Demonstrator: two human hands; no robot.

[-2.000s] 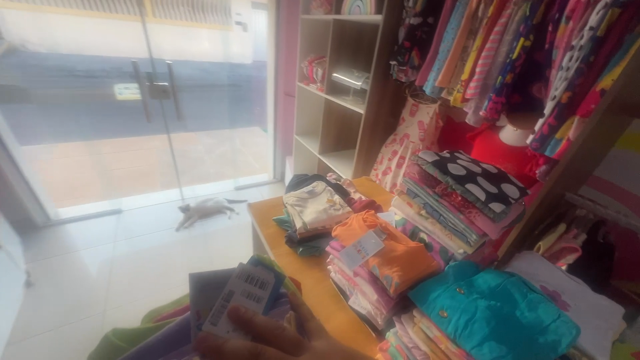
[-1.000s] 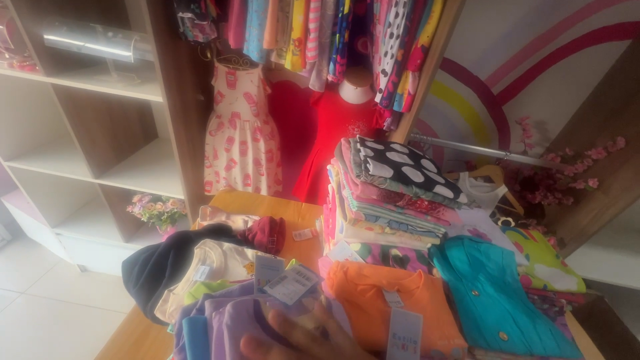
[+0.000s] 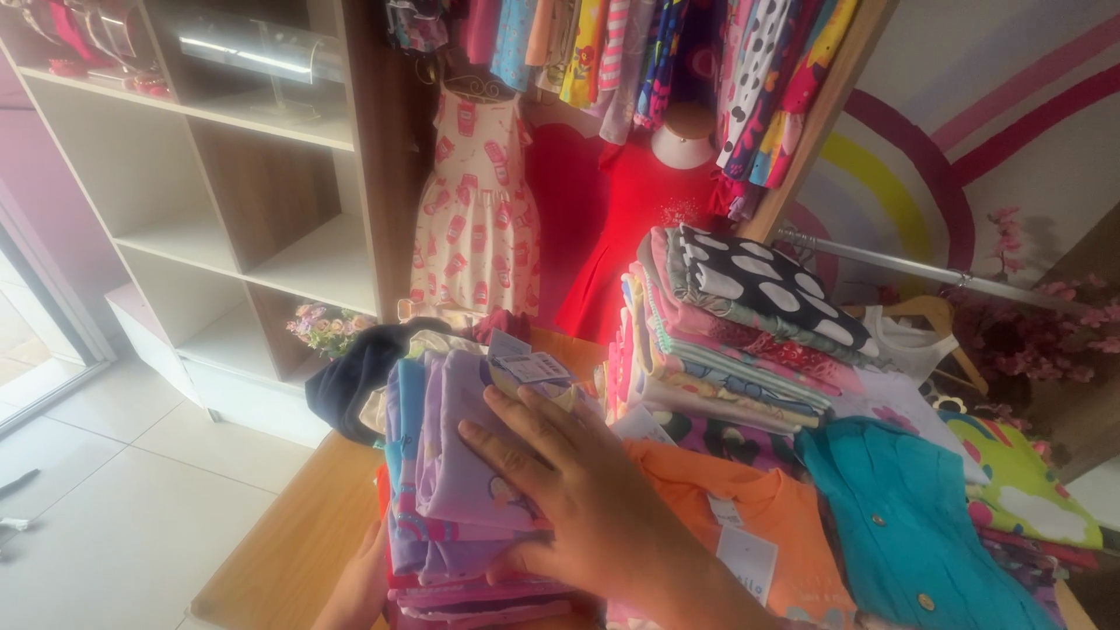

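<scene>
A stack of folded clothes, with a lilac garment (image 3: 464, 464) on top and blue and pink ones below, stands near the front of the wooden table (image 3: 289, 534). My right hand (image 3: 569, 481) lies on the lilac garment with its fingers spread, just below a paper tag (image 3: 532, 367). My left hand (image 3: 360, 577) touches the left side of the stack; its fingers are mostly hidden. To the right lie an orange shirt (image 3: 744, 516) with a tag and a teal buttoned garment (image 3: 901, 507). A dark navy garment (image 3: 354, 376) lies behind the stack.
A tall pile topped by a polka-dot garment (image 3: 761, 280) stands at the table's back. Beyond it are a red dress (image 3: 621, 236) on a bust and a hanging printed dress (image 3: 479, 210). White shelving (image 3: 289, 254) stands left, a metal rail (image 3: 910, 262) at right.
My right hand has moved from the tags onto the lilac garment. My left hand has come into view at the stack's left side. The view has turned right from the glass doors.
</scene>
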